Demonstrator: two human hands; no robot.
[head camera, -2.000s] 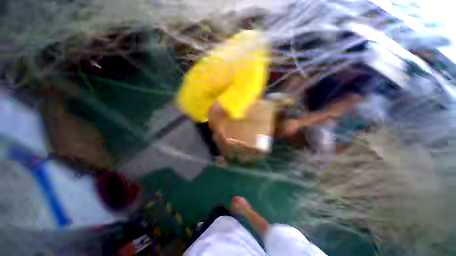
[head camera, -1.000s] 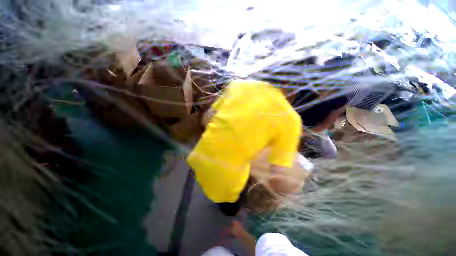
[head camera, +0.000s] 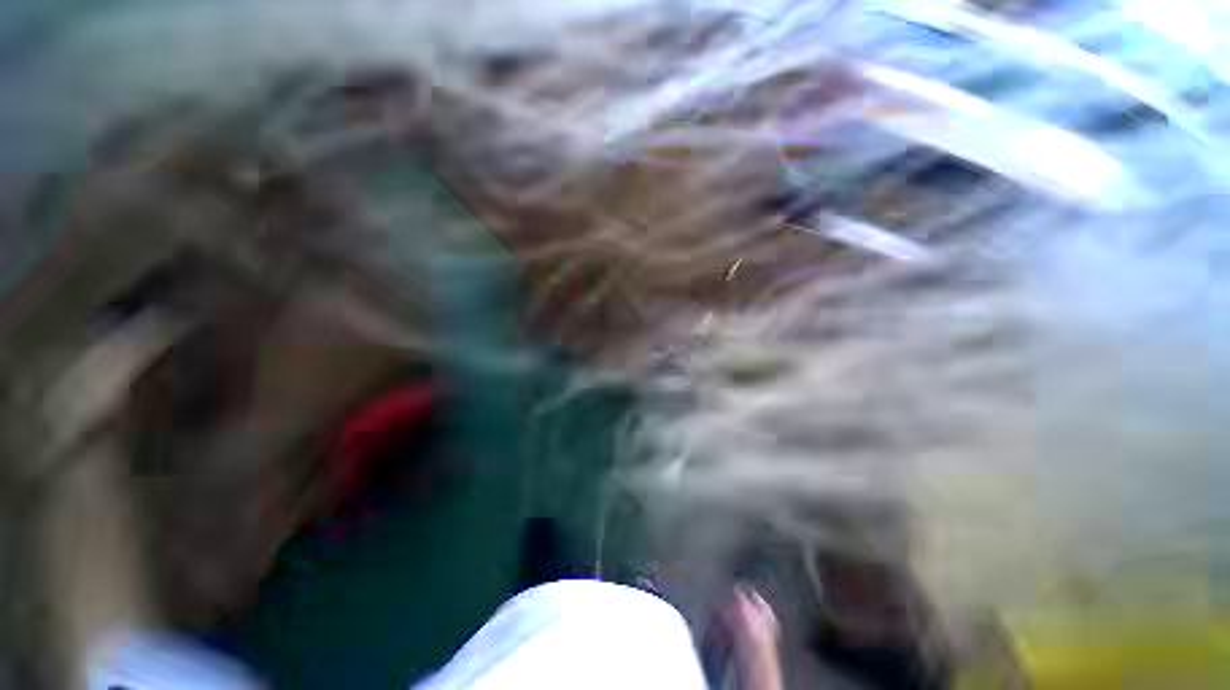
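The view is strongly blurred. A small hand, probably my right hand (head camera: 750, 623), shows at the bottom, right of the white clothing (head camera: 580, 640). Its fingers are unclear, and I cannot tell whether it holds anything. At the far left, a pale band rises from a white patch, probably my left forearm and sleeve. Its upper end, probably my left hand (head camera: 119, 353), is smeared beside brown shapes, and its grip cannot be made out. The brown shapes (head camera: 317, 330) look like cardboard, but their edges are lost.
Green floor (head camera: 391, 613) runs up the middle. A red object (head camera: 385, 431), too blurred to name, is left of centre. Brown, carton-like shapes (head camera: 661, 216) lie beyond. A yellow patch (head camera: 1133, 650), probably the other person's shirt, is at the lower right. Pale strands cover much of the right side.
The view has swung, so the person in yellow has gone from the centre to the lower right edge. The small hand appears further right. The red object and the pale band at left have come into view.
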